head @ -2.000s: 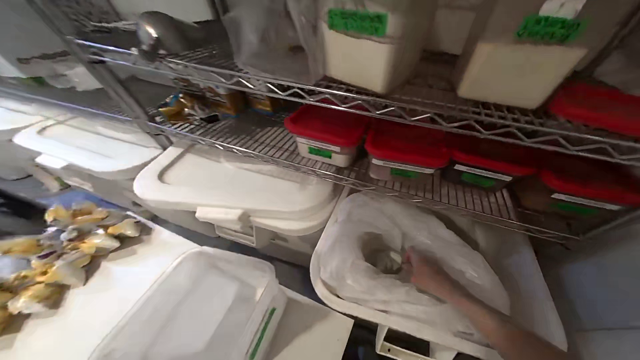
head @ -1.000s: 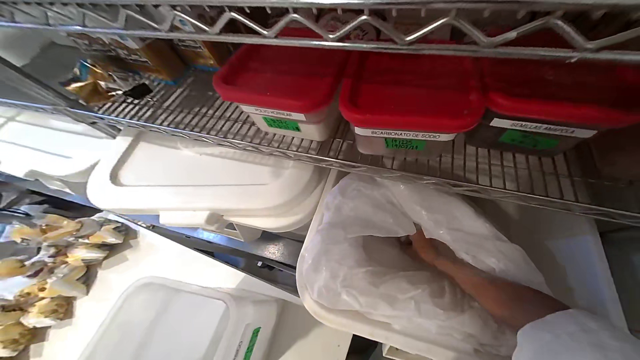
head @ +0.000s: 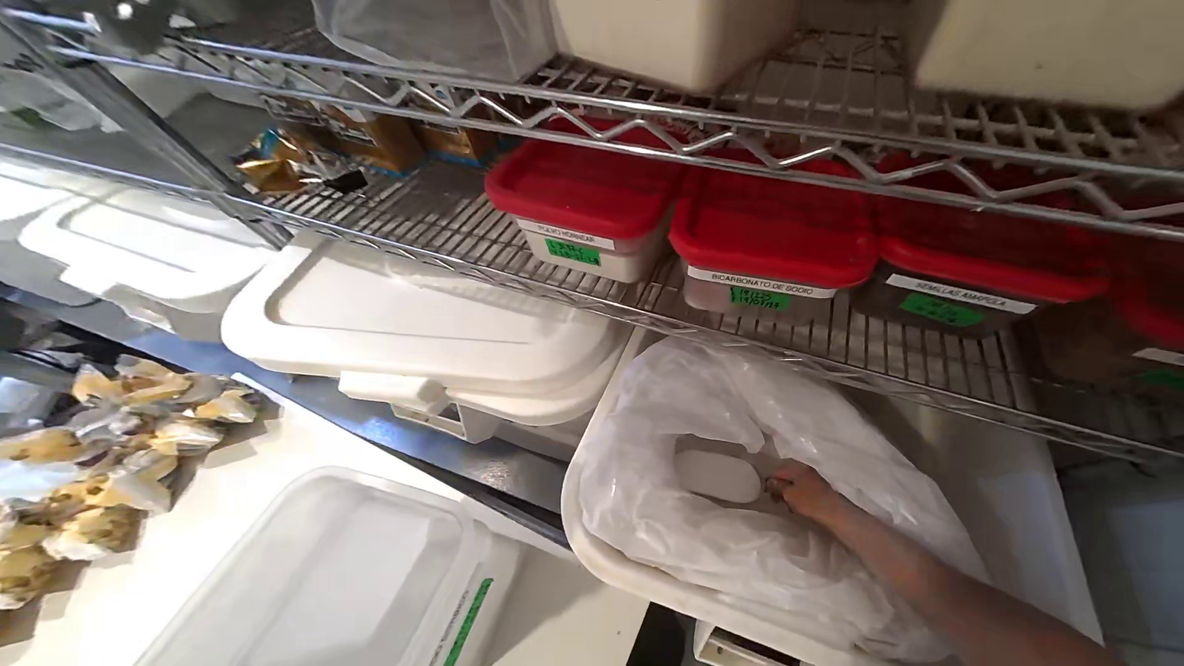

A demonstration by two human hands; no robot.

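Note:
My right hand [head: 803, 490] reaches from the lower right into the opening of a translucent plastic bag [head: 740, 546] that lines a white bin [head: 601, 564]. Its fingers are closed at the edge of a whitish rounded scoop or cup [head: 720, 475] inside the bag, seemingly on its handle. My left hand is not in the picture. A translucent plastic container [head: 324, 564] with a green label stands on the white table to the left of the bin.
Over the bin's back runs a wire shelf [head: 444, 222] with red-lidded containers [head: 777, 231]. A lidded white bin [head: 425, 324] stands left of the open one. Small wrapped bundles [head: 120, 444] lie on the table at far left.
The whitish scoop or cup now shows clearly in the bag's opening beside my right hand; one second ago the bag hid it. The view has shifted.

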